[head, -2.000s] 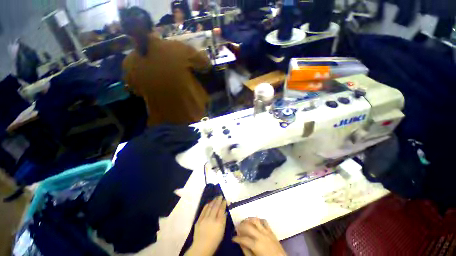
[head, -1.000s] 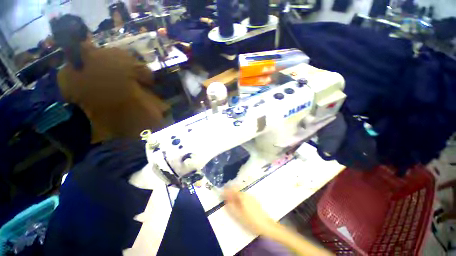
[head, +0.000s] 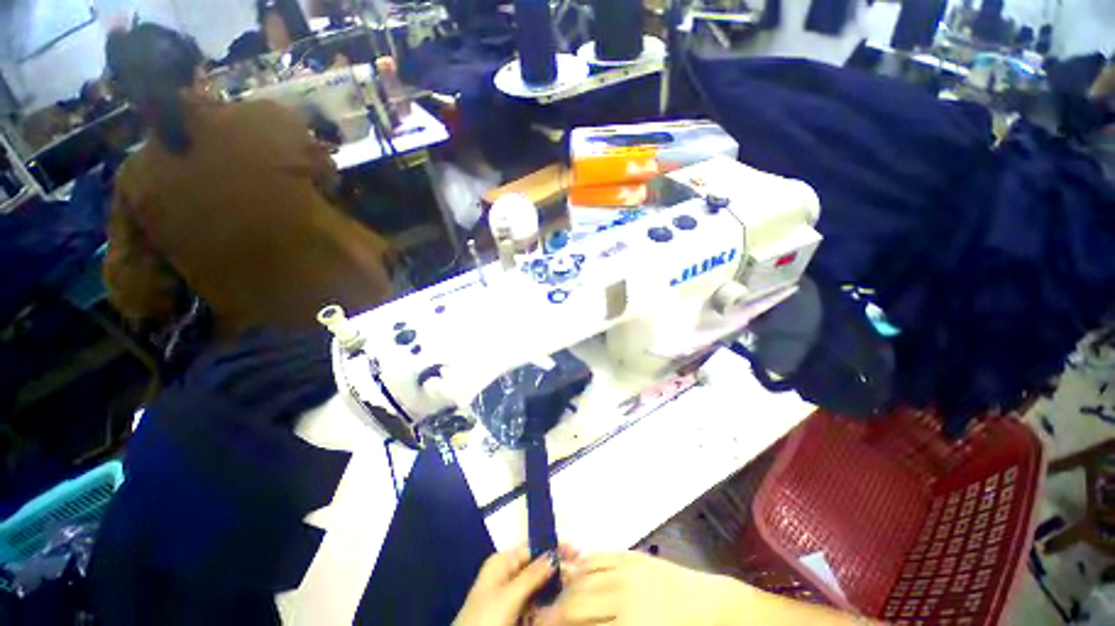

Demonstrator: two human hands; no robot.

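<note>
A narrow dark strip (head: 539,495) runs from the shiny plastic-wrapped dark item (head: 501,406) under the machine arm down to my hands. My left hand (head: 499,589) and my right hand (head: 611,591) are close together at the lower centre, both on the strip's lower end. A dark cut piece (head: 426,538) lies flat left of my hands, its narrow top at the needle area of the white sewing machine (head: 550,306). The presser foot and needle are too small to make out. A fanned stack of dark cut pieces (head: 220,489) lies left of the machine.
A teal basket (head: 61,508) with plastic is at the far left. A red basket (head: 905,501) stands at the lower right. A large dark cloth pile (head: 905,220) is right of the machine. An orange-and-white box (head: 614,171) sits behind it. A person in brown (head: 245,220) is at the upper left.
The view has swung right and the red basket shows fully. My left hand, out of view one second ago, is back. Both hands now hold a narrow strip and no longer press on the cut piece.
</note>
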